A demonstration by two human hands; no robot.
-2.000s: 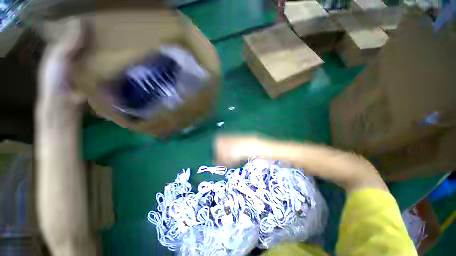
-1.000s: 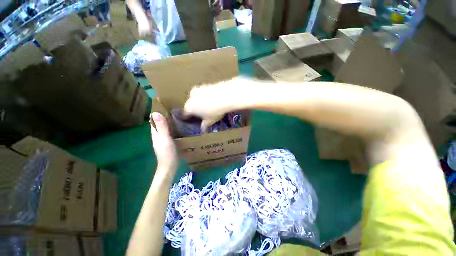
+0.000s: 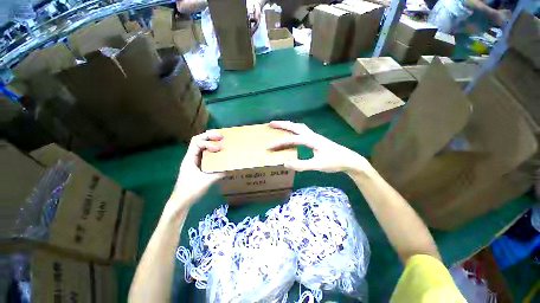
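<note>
A small brown carton [image 3: 257, 183] with dark printed characters stands on the green bench, its lid [image 3: 248, 148] down over the top. My left hand [image 3: 200, 163] is on its left side, fingers over the lid's left edge. My right hand [image 3: 311, 148] is on its right side, fingers on the lid. Both hands hold the carton between them. The inside is hidden. A heap of white coiled cords [image 3: 275, 237] in clear plastic bags lies just nearer to me.
Open cartons with plastic inside [image 3: 83, 207] stand at left. Large dark cartons [image 3: 136, 89] are at far left. A large open carton [image 3: 468, 171] is at right. A closed carton [image 3: 366, 102] lies beyond it. People's hands show at the far side, near a metal post [image 3: 388, 26].
The carton's upright lid has come down over the top. My right hand has moved out of the carton onto its right side. My left hand now grips over the lid's edge.
</note>
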